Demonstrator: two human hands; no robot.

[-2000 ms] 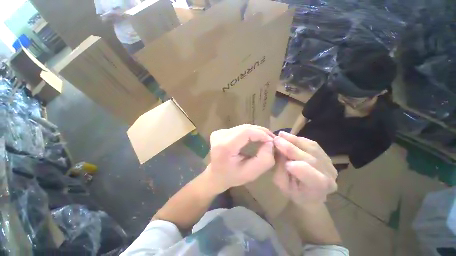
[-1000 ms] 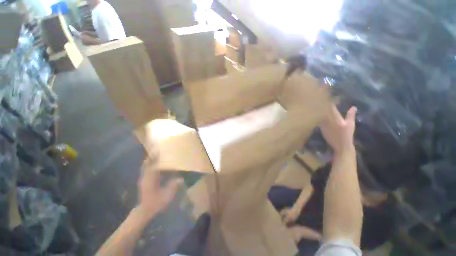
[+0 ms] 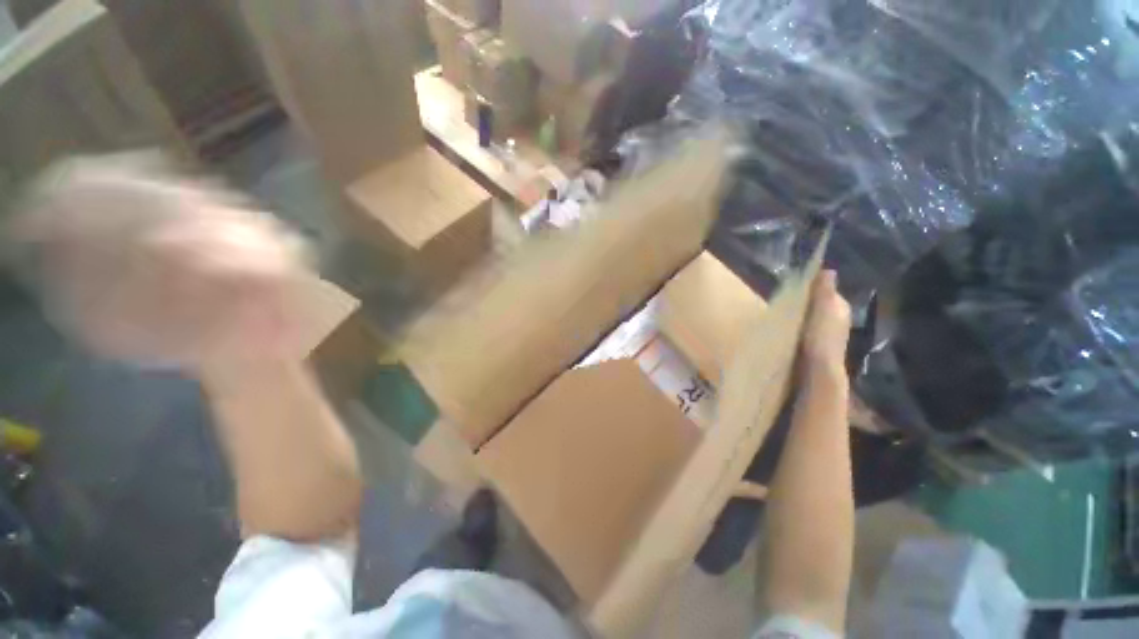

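A large brown carton stands in front of me, with its top partly open. Its far flap point(image 3: 562, 293) is raised and blurred. An inner flap point(image 3: 587, 443) lies folded inward over the near left end. A white box with black print point(image 3: 675, 377) shows inside the opening. My right hand point(image 3: 827, 327) is at the outer side of the right long flap point(image 3: 731, 456), which stands up; its fingers are partly hidden behind the flap's edge. My left hand point(image 3: 169, 268) is raised at the left, strongly blurred, away from the carton. Its fingers cannot be made out.
Other brown cartons point(image 3: 419, 200) stand behind and to the left. Dark stacked goods under clear film point(image 3: 949, 137) fill the upper right. A person in dark clothing point(image 3: 862, 464) is close beyond my right arm. Green floor point(image 3: 1024, 524) shows at the right.
My hands have left the fingertip pinch. The short end flap has gone from sticking outward to folded inward. My left hand has moved up and left, and my right hand is now at the right flap.
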